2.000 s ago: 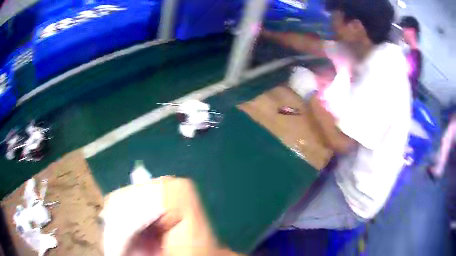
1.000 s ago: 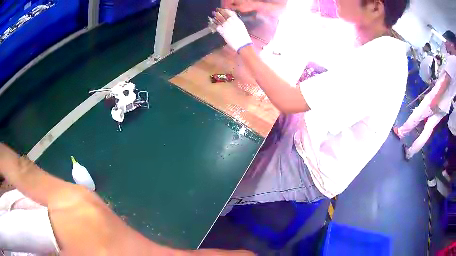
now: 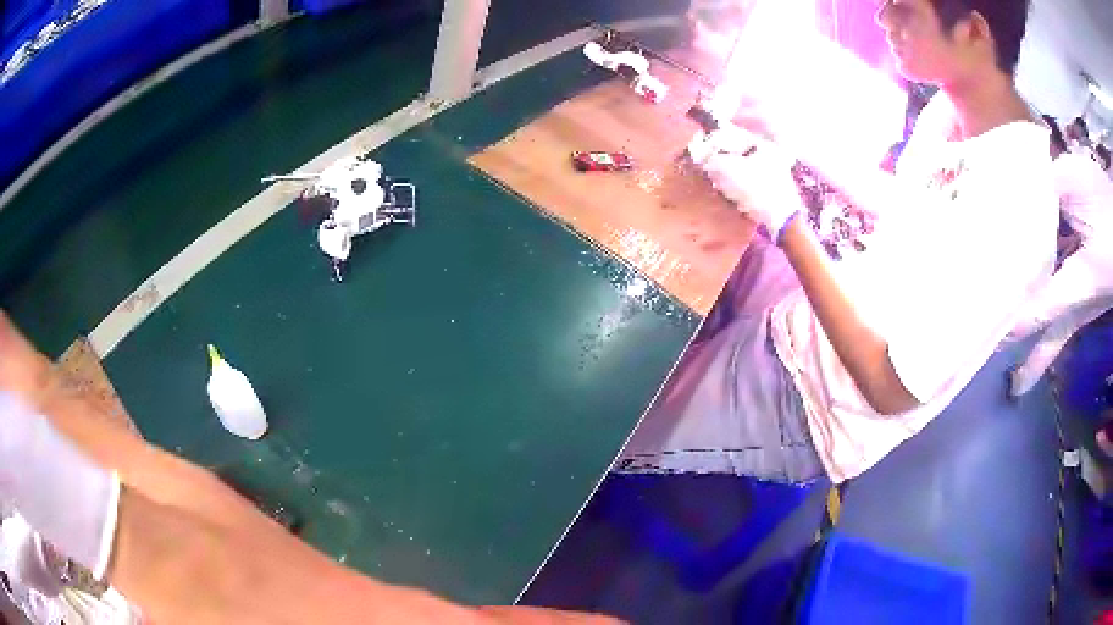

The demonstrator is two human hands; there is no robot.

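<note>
A bare forearm, seemingly my right, crosses the lower left from the bottom edge. My right hand (image 3: 34, 372) is cut off and blurred at the left edge. White glove fabric, seemingly my left hand (image 3: 55, 482), lies against the bare skin; its fingers are hidden. Blurred white pieces (image 3: 51, 580) show below it; whether a hand holds them is unclear. A white glue bottle with a yellow-green tip (image 3: 237, 398) lies on the green bench. A white model motorcycle with thin rods (image 3: 354, 205) sits farther off by the pale rail.
A neighbouring worker (image 3: 940, 269) sits at right, one gloved hand over a brown board (image 3: 555, 153). A red-black item (image 3: 602, 161) lies on that board, and a white model (image 3: 626, 67) beyond. A post (image 3: 459, 49) rises from the rail. A blue bin (image 3: 885, 586) stands lower right.
Since one second ago, the bench view has shifted right and slightly down. The neighbour's gloved hand has lowered toward the board. My forearm remains across the lower left.
</note>
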